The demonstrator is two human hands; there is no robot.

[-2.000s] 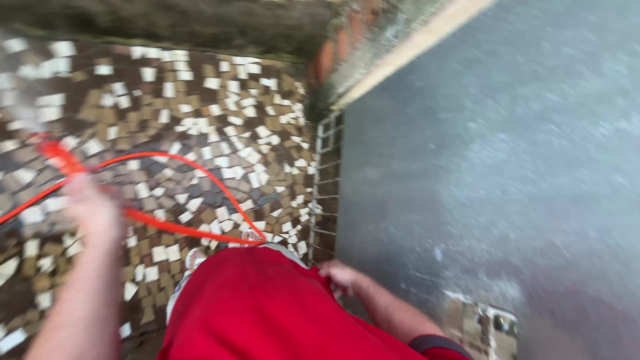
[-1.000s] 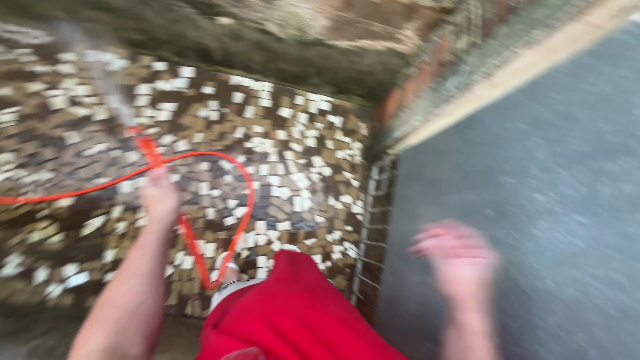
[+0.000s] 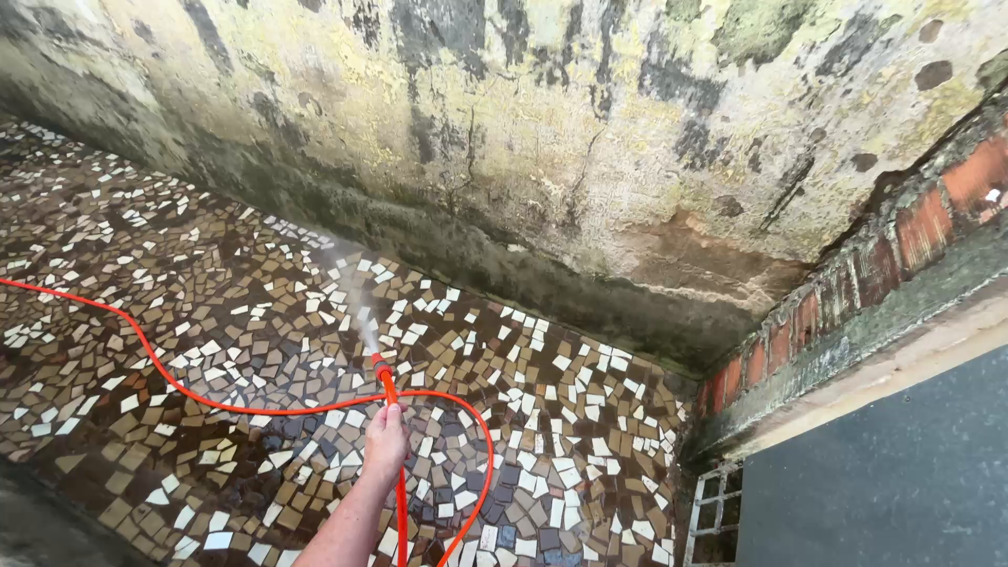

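Observation:
My left hand [image 3: 387, 442] is closed around an orange hose [image 3: 402, 512] just behind its spray nozzle [image 3: 382, 367], at the lower middle of the view. From the nozzle tip a jet of water [image 3: 358, 303] sprays up and to the left, over the wet floor of broken tile pieces [image 3: 260, 331] and toward the wall's foot. The hose loops to the right of my hand, and another stretch passes by the nozzle and runs off at the left edge. My right hand is out of view.
A stained, peeling wall [image 3: 520, 134] rises behind the floor. At the right, exposed red bricks [image 3: 858, 276] run above a pale ledge [image 3: 874, 350]. A dark grey panel [image 3: 882, 472] fills the lower right corner, beside a white metal grille [image 3: 715, 512].
My right hand, over the grey panel one second ago, has left the view. The view has moved up to show more wall; the red clothing is out of sight. Water still sprays from the nozzle.

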